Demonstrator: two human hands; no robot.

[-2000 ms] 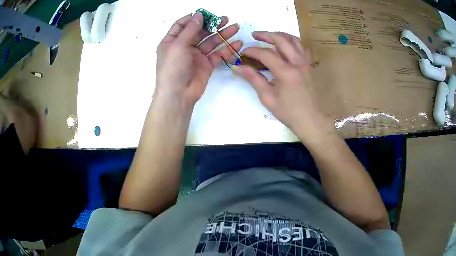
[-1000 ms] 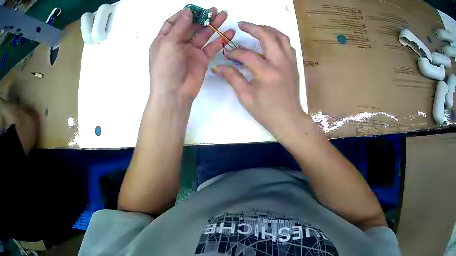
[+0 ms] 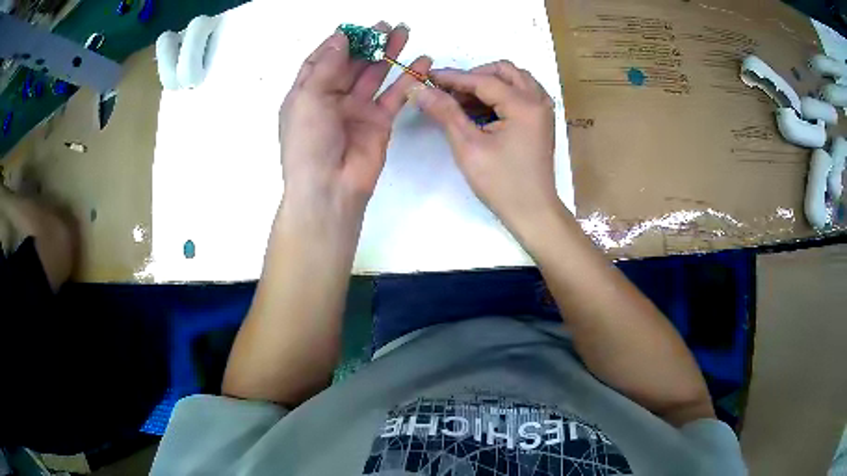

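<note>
My left hand [image 3: 334, 121] holds a small green circuit board [image 3: 362, 43] between thumb and fingers above the white sheet [image 3: 232, 177]. Thin orange-red lead wires [image 3: 405, 68] run from a pale spot at the board's right edge to my right hand [image 3: 506, 121]. My right thumb and index finger pinch the wires near my left fingertips. A dark blue piece [image 3: 484, 117] shows partly under my right fingers, perhaps the battery cell; most of it is hidden.
Two white curved covers [image 3: 193, 52] lie at the sheet's upper left. More white covers [image 3: 802, 129] lie on the cardboard mat [image 3: 669, 139] at right. A perforated metal bracket [image 3: 56, 54] is at upper left. Another person's arm [image 3: 42, 228] is at the left edge.
My right fingers have closed together on the wires near my left fingertips. The board has shifted slightly left and down since the earliest frame. The bracket and sheet appear slightly shifted.
</note>
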